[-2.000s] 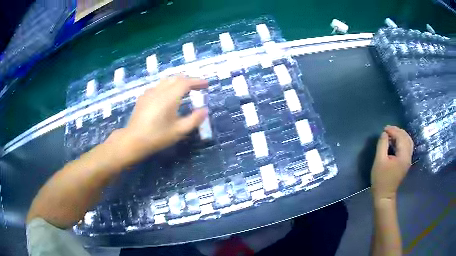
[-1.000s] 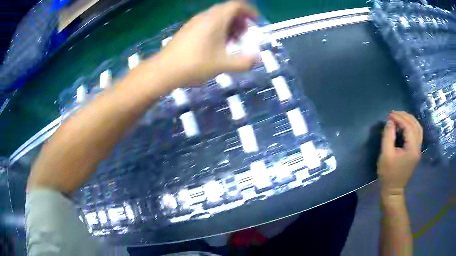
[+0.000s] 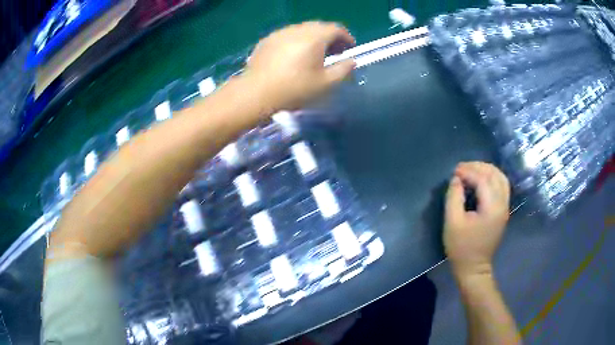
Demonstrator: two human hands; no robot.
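Observation:
A clear tray point(image 3: 290, 212) lies on the dark bench and overlaps the belt's rail; several white parts point(image 3: 305, 159) sit in its pockets. My left hand point(image 3: 302, 67) is raised over the rail at the tray's far right corner, fingers apart, with no part visible in it. My left forearm hides some of the tray's pockets. My right hand point(image 3: 477, 212) rests at the bench's near edge, right of the tray, loosely curled with thumb against fingers and nothing visible in it. Another white part point(image 3: 402, 17) lies on the green belt beyond the rail.
A stack of clear trays point(image 3: 526, 101) stands at the right end of the bench. The silver rail point(image 3: 391, 47) runs between bench and green conveyor belt point(image 3: 222, 34). A blue box with a cardboard flap point(image 3: 81, 50) is at the far left. A yellow line crosses the floor at right.
The view has shifted right. My left hand held a white part over the tray earlier; it is now empty beyond the tray's corner. One more part sits in the tray's third column from the right.

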